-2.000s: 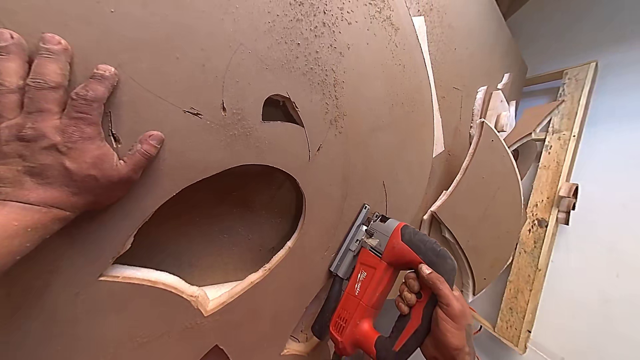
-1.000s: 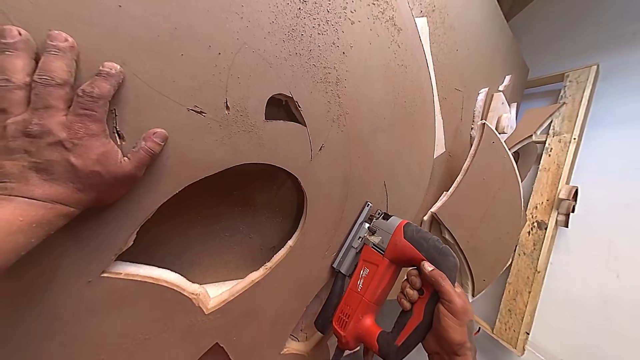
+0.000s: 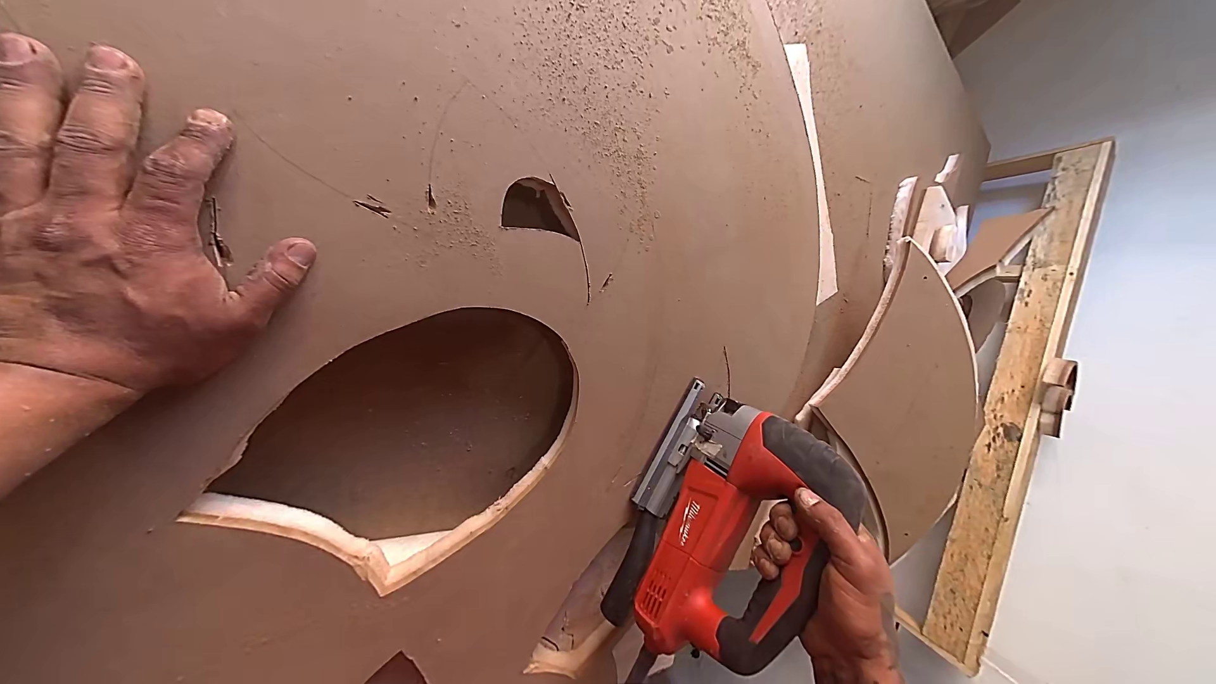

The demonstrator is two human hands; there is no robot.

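Observation:
My left hand lies flat with spread fingers on a large brown-faced board at the left. Around the handle of a red and black Milwaukee jigsaw, lower right of centre, my right hand is closed. The jigsaw lies tilted, its metal shoe near the board's surface; a thin line runs up from its front. A large leaf-shaped opening with pale cut edges lies between my hands. Above it is a small half-round hole. Whether the blade is in the board is hidden.
Sawdust is scattered over the upper board. At the right, curved offcuts lean near a wooden frame by a pale wall. Short slits and thin drawn lines mark the board. Another cut edge shows below the jigsaw.

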